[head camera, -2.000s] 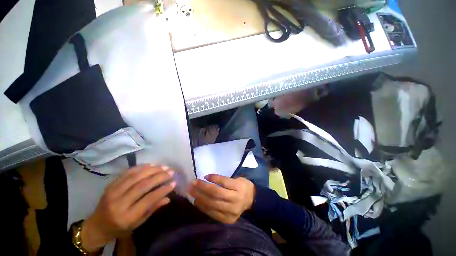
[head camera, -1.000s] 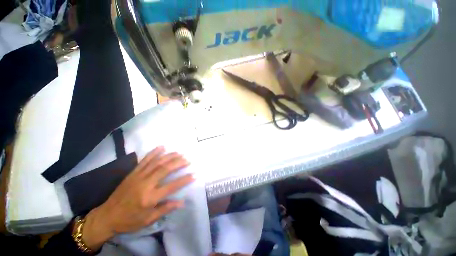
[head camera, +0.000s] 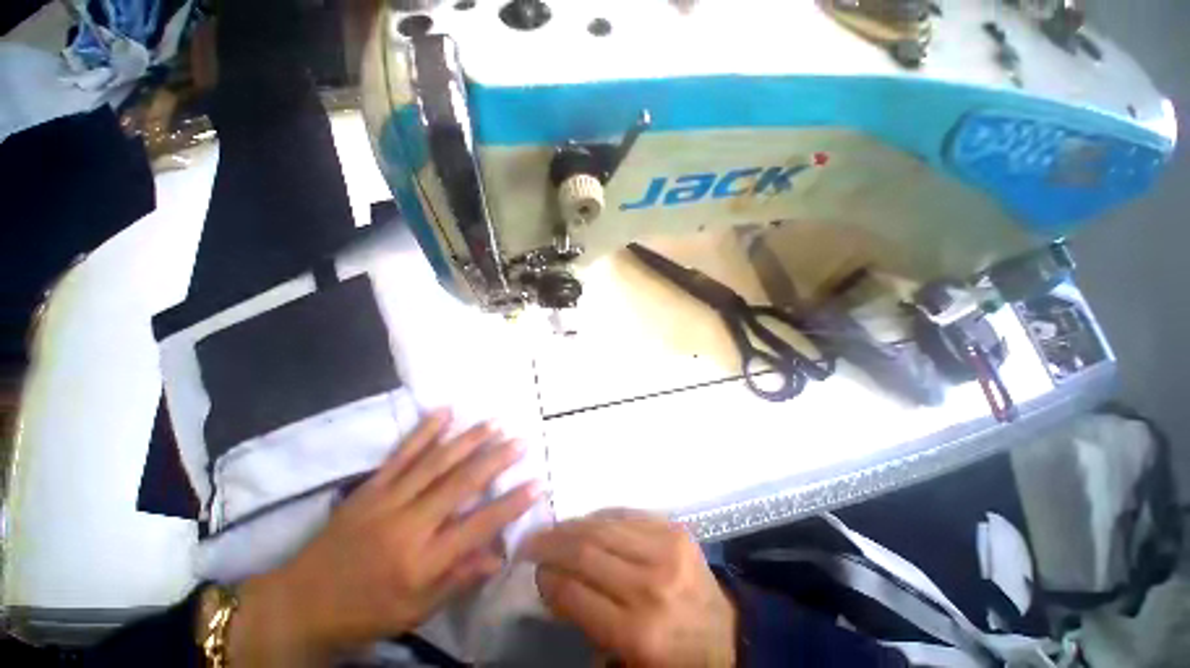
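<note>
A garment panel, white side up (head camera: 307, 450), lies on the machine table, its upper end reaching the presser foot (head camera: 555, 290). A black pocket piece (head camera: 298, 355) with a pale lower part lies on it. My left hand (head camera: 392, 542) rests flat on the panel, fingers spread towards the needle. My right hand (head camera: 633, 581) is at the panel's right edge near the table front, fingers curled with the edge at the fingertips. The white sewing machine (head camera: 783, 131) with a blue stripe stands above. The needle tip is too small to make out.
Black shears (head camera: 747, 320) lie under the machine arm. Red-handled snips (head camera: 988, 379) are at the right table end. A long black panel (head camera: 272, 196) lies at the back left. Waste strips (head camera: 900, 587) hang right of the table, beyond the edge ruler (head camera: 783, 506).
The panel has moved up onto the table and towards the needle. My right hand has come back into view at its edge. The view has tilted up, showing more of the machine.
</note>
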